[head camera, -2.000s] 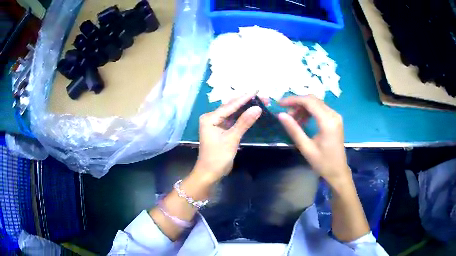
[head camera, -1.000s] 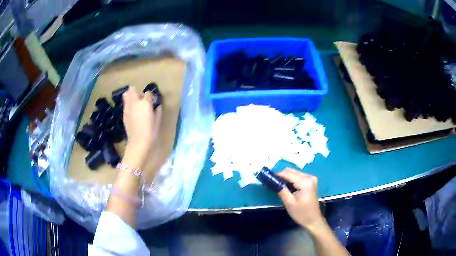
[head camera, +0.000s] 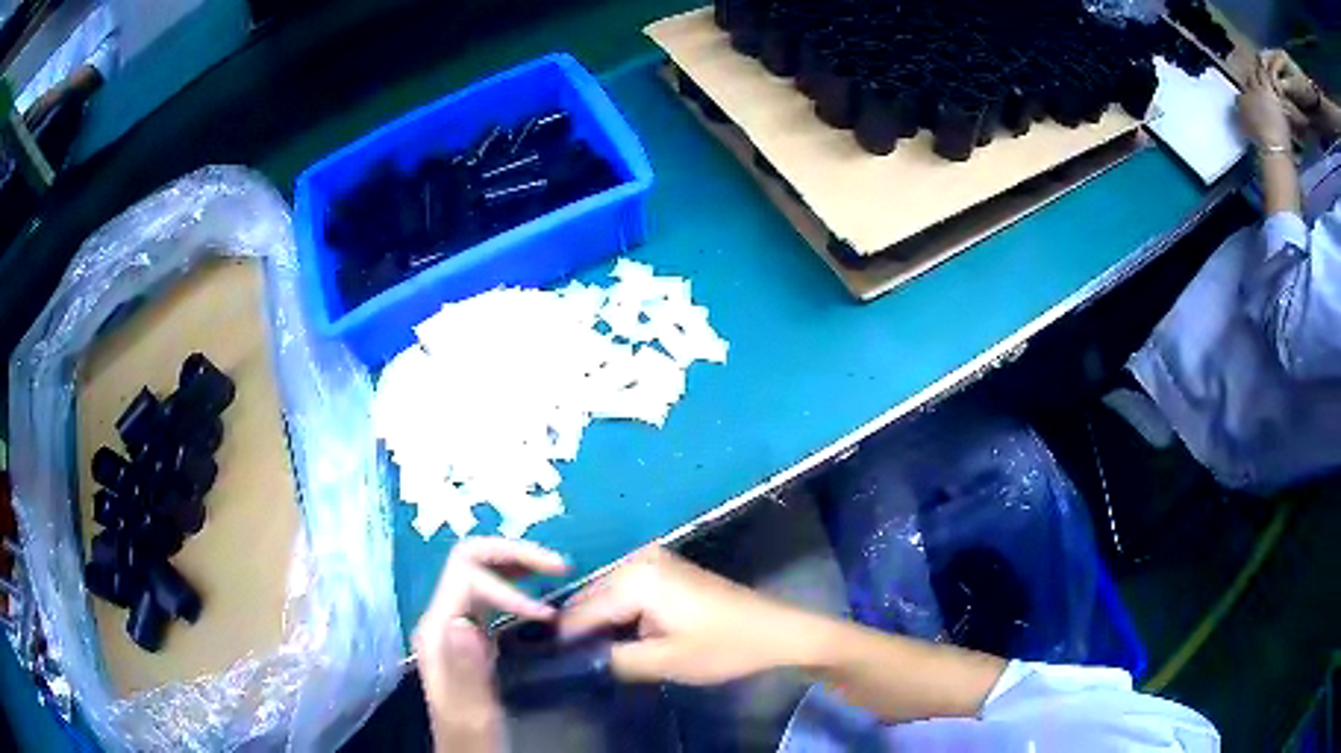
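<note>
My left hand (head camera: 468, 636) and my right hand (head camera: 669, 615) are together below the white pile, at the bench's front edge. A black cylinder (head camera: 547, 641) is between their fingers, dark and partly hidden, so its exact fit cannot be told. The bright pile of flat white inserts (head camera: 500, 375) lies on the green-blue bench top. Behind it, the blue parts bin (head camera: 485, 274) holds black parts (head camera: 493, 184). At left, the lined tray (head camera: 243, 486) holds loose black cylinders (head camera: 155, 493) on its tan bottom.
Cardboard sheets (head camera: 824, 191) at the upper right bear dense rows of black cylinders (head camera: 941, 74). Clear plastic (head camera: 346, 500) wraps the left tray. A person in a pale coat (head camera: 1235, 353) sits at the far right, hands on the bench. Another person's arm shows at the upper left. A dark blue bag (head camera: 956, 515) is below the bench.
The view has swung right, so the bench appears tilted and shifted left. My left hand has left the tray and come to my right hand, which has the black cylinder.
</note>
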